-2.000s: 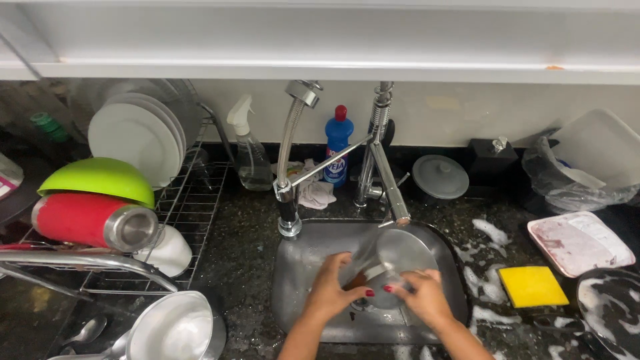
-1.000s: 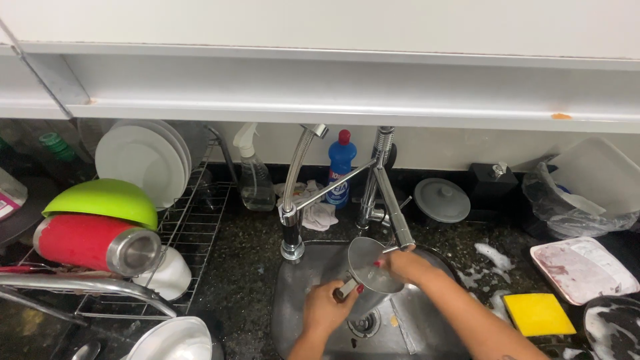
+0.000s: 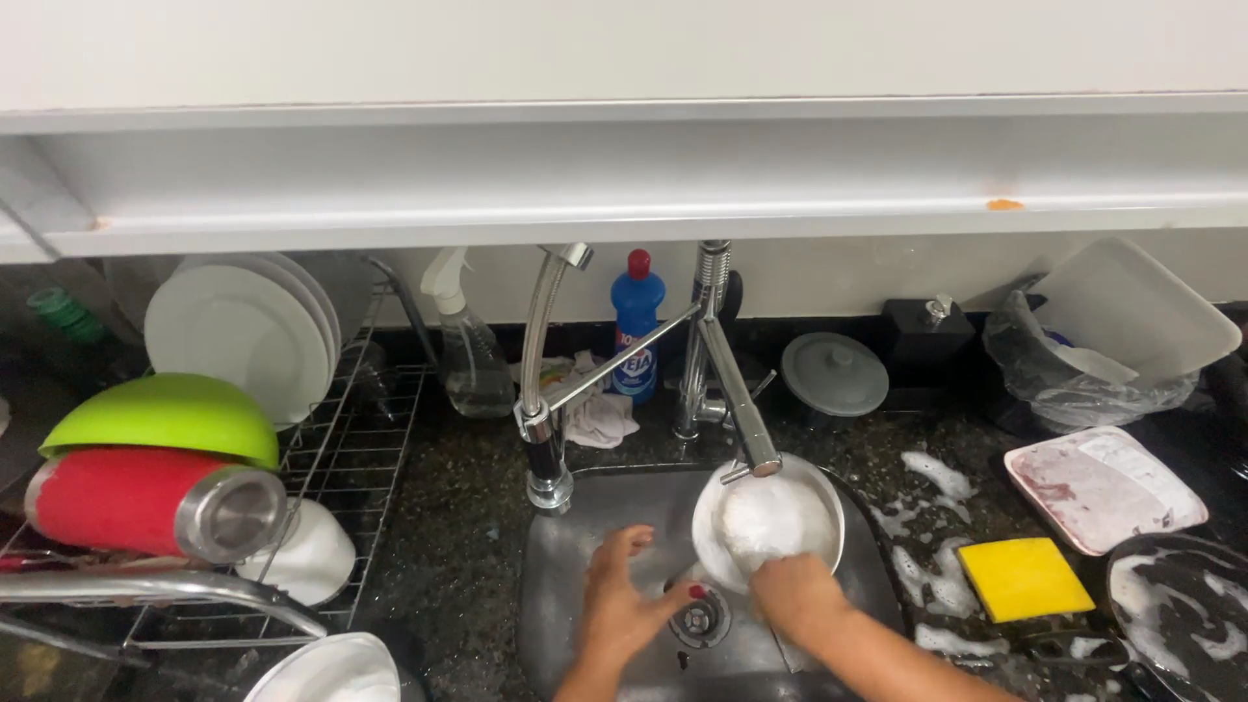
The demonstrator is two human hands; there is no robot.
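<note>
A round white bowl is in the right rear of the dark metal sink, below the faucet spout. Whitish water or foam fills much of it. My right hand is at the bowl's near rim, its fingers curled and partly hidden, so its hold is unclear. My left hand, fingers apart and holding nothing, hovers left of the drain. Beneath my right hand, part of a flat object shows against the sink floor, too covered to name.
A wire dish rack with plates, a green bowl and a red tumbler stands left. Right are a yellow sponge, a stained foam tray and a soapy pan. A white cabinet edge overhangs the sink.
The clear cup-like vessel that both hands held earlier is no longer in them. The white bowl now shows under the spout, with my right hand at it. My left hand has opened.
</note>
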